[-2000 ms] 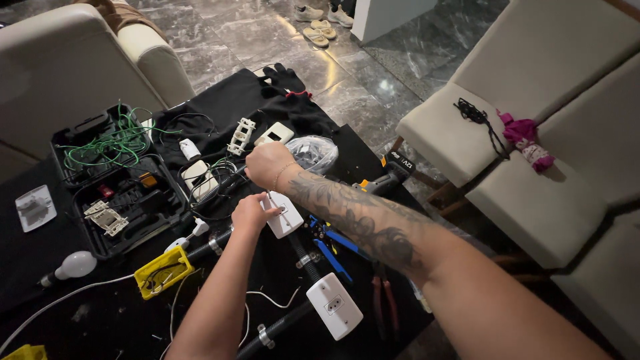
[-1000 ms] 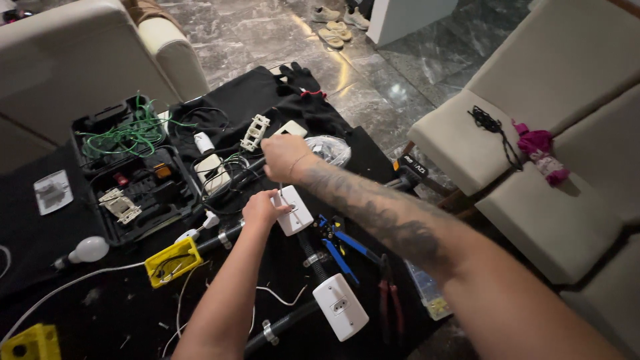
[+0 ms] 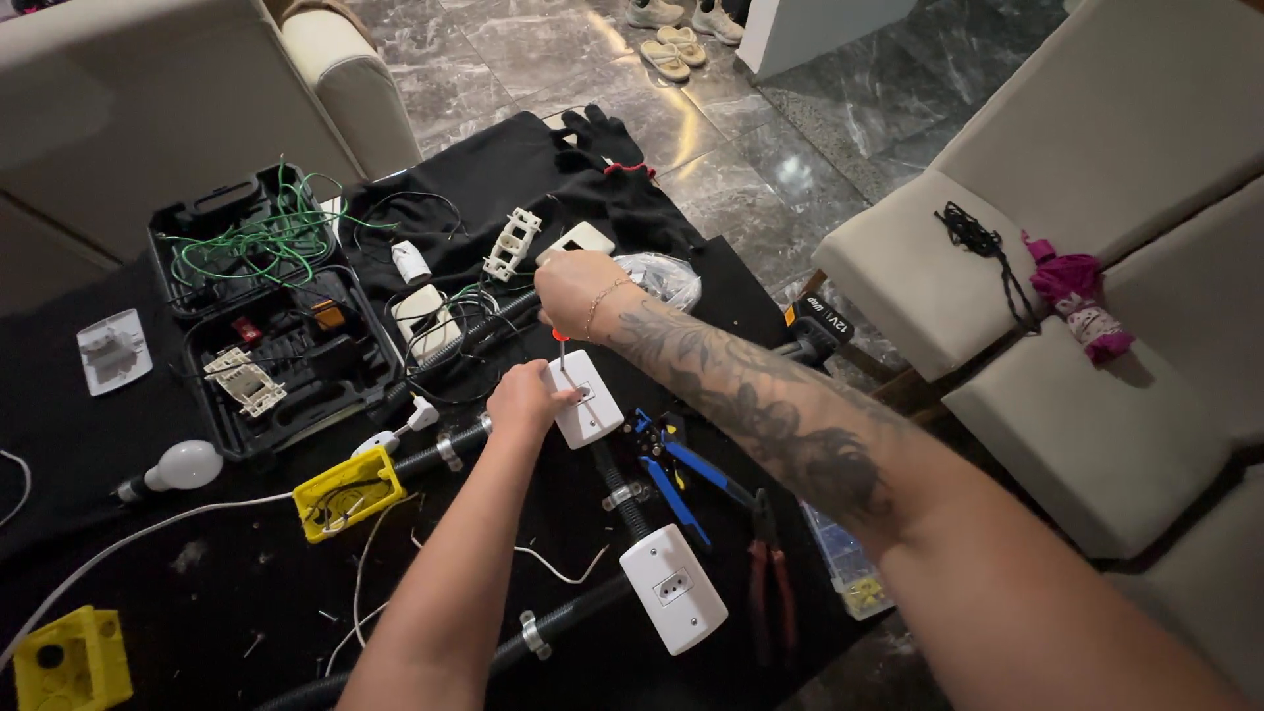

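My right hand (image 3: 581, 296) is closed around a screwdriver (image 3: 562, 346), its red part showing below the fist and its shaft pointing down at the upper end of a white socket cover plate (image 3: 598, 419). My left hand (image 3: 526, 397) steadies that plate at its left edge, with fingertips on its face. A second white socket plate (image 3: 674, 591) lies nearer to me, joined by black corrugated conduit (image 3: 610, 472). Blue-handled wire strippers (image 3: 681, 469) and red-handled pliers (image 3: 770, 583) rest to the right. The screwdriver's handle is mostly hidden in my fist.
A yellow junction box (image 3: 349, 494) and a light bulb (image 3: 184, 465) are at left, below an open black tool case (image 3: 286, 365) with green wire. A cordless tool's battery (image 3: 819, 324) is beyond my right forearm. Beige chairs (image 3: 1057, 425) flank the table's right side.
The view has shifted slightly. Both hands stay at the same socket plate, the right above its upper end and the left at its edge.
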